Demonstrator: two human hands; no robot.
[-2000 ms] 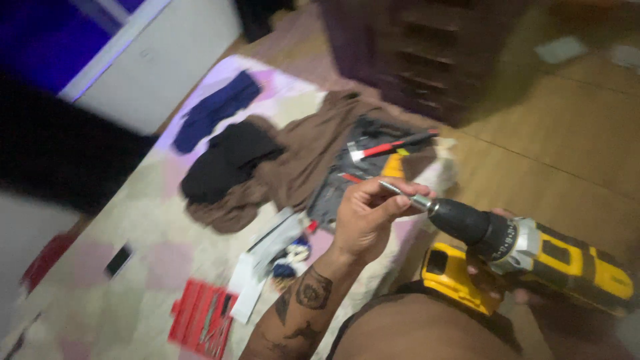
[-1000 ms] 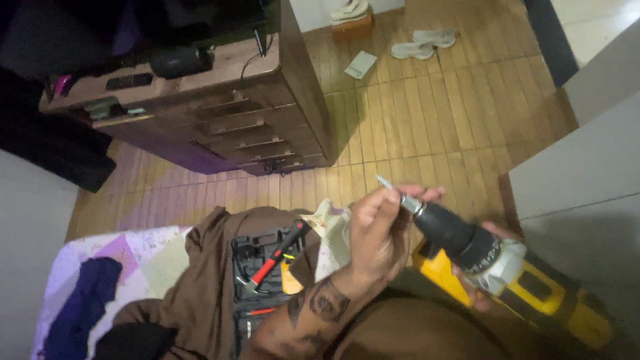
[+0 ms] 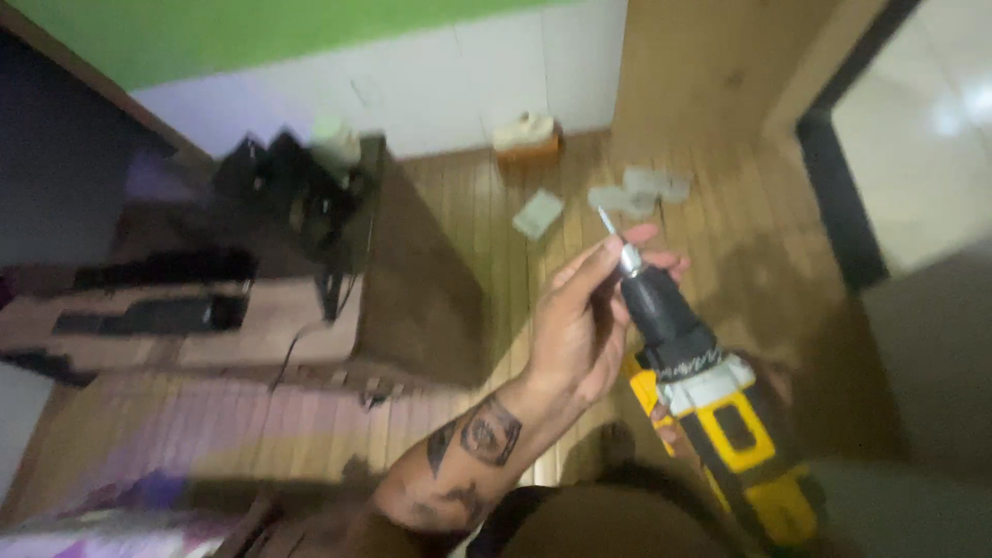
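Observation:
A yellow and black cordless drill point(image 3: 721, 403) points up and to the left, with a slim metal bit point(image 3: 607, 221) at its nose. My left hand point(image 3: 585, 318) pinches the silver bit holder point(image 3: 630, 260) in front of the black chuck, its other fingers spread behind. Mostly hidden beneath the drill, my right hand point(image 3: 682, 442) grips it around the handle.
A wooden dresser point(image 3: 422, 287) stands at the left with a dark box-like device point(image 3: 151, 314) and a cable on top. On the wooden floor lie pale slippers point(image 3: 639, 192), a light flat item point(image 3: 539, 215) and an orange box point(image 3: 528, 151) bearing shoes. A doorway opens at right.
The view has swung from the bed, with its tool case and clothes, to the dresser, floor and doorway. Both hands keep their hold on the drill and the bit holder.

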